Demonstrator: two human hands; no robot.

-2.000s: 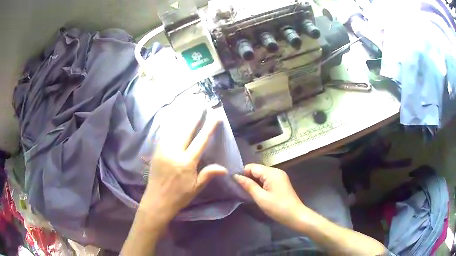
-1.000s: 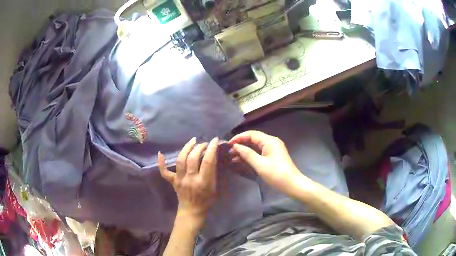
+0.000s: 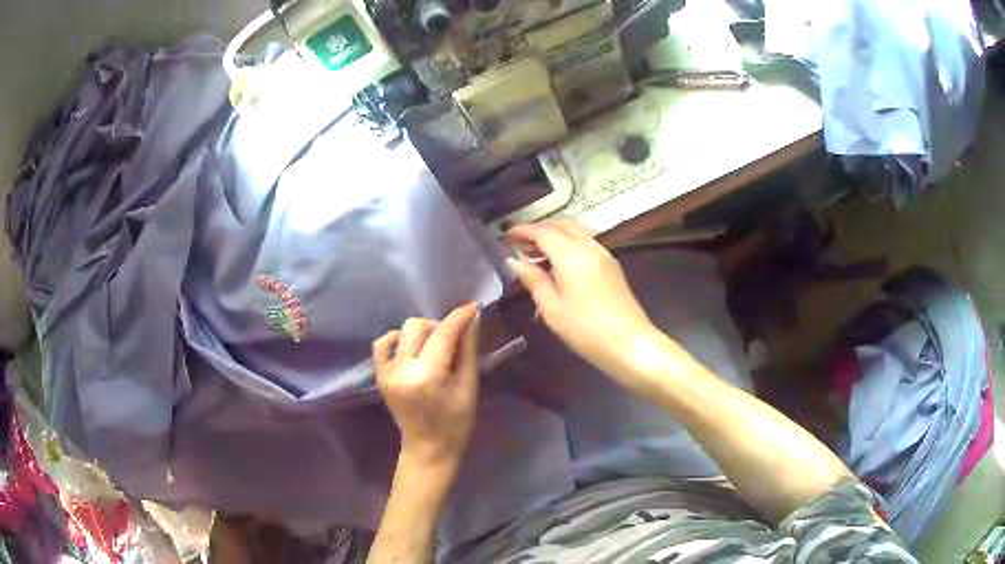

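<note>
A grey-blue garment panel point(image 3: 375, 242) with a small red and green embroidered logo point(image 3: 283, 307) runs from the presser foot area point(image 3: 380, 110) of the overlock machine point(image 3: 507, 99) down toward my lap. My left hand point(image 3: 433, 369) pinches the panel's edge near its lower corner between thumb and fingers. My right hand point(image 3: 573, 281) is just right of that corner, fingertips bent together near the table's front edge; whether it holds cloth or thread is unclear. A narrow folded cloth edge point(image 3: 501, 355) sticks out right of my left hand.
A crumpled darker work heap point(image 3: 110, 198) lies left. A small metal tool point(image 3: 694, 79) lies on the machine table point(image 3: 705, 143). Light blue pieces point(image 3: 882, 83) hang over the table's right end. A bundle of blue pieces point(image 3: 915, 386) with pink cloth is at lower right. Red scraps point(image 3: 99, 523) are lower left.
The view has shifted, uncovering the logo since the first frame. Since the second, my left hand has closed into a pinch at the panel's edge and my right hand has moved up, apart from it.
</note>
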